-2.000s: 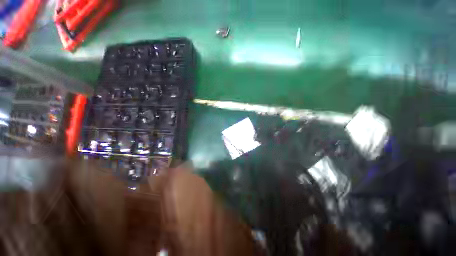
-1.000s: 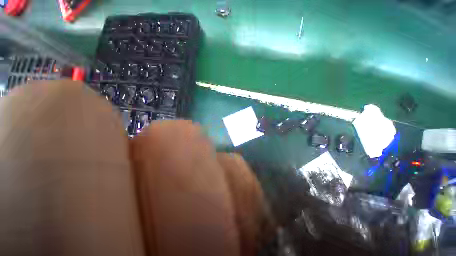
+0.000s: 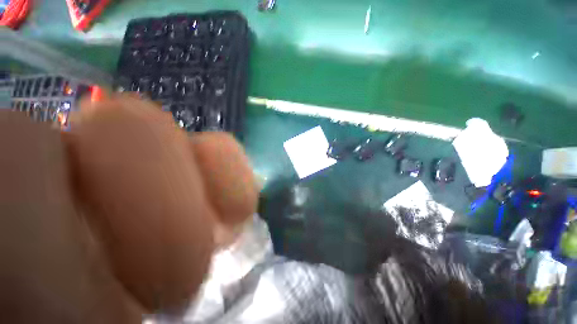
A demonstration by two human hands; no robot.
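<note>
My left hand (image 3: 152,196) is large, blurred and close to the camera at the lower left; its lower part is cut off, and whether it holds anything cannot be told. No right hand can be made out. The black parts tray (image 3: 244,76) stands behind the fingers, with shiny units in its pockets and its near part hidden. Several small black units (image 3: 410,166) lie loose on the green bench. A plain white paper (image 3: 307,152) lies left of them. The screw paper (image 3: 421,212) bears a heap of dark specks.
A cream strip (image 3: 360,119) runs across the bench to a white cloth (image 3: 481,152). Blue strands (image 3: 503,177), a dark box with a red light (image 3: 544,202) and a clear bag (image 3: 474,243) are at right. Blurred dark and whitish shapes fill the bottom. Red trays (image 3: 85,12) are at upper left.
The fingers have shifted left and down in the picture, showing less of the bottom centre. A whitish, crumpled-looking shape now shows below them. The bench view has shifted slightly.
</note>
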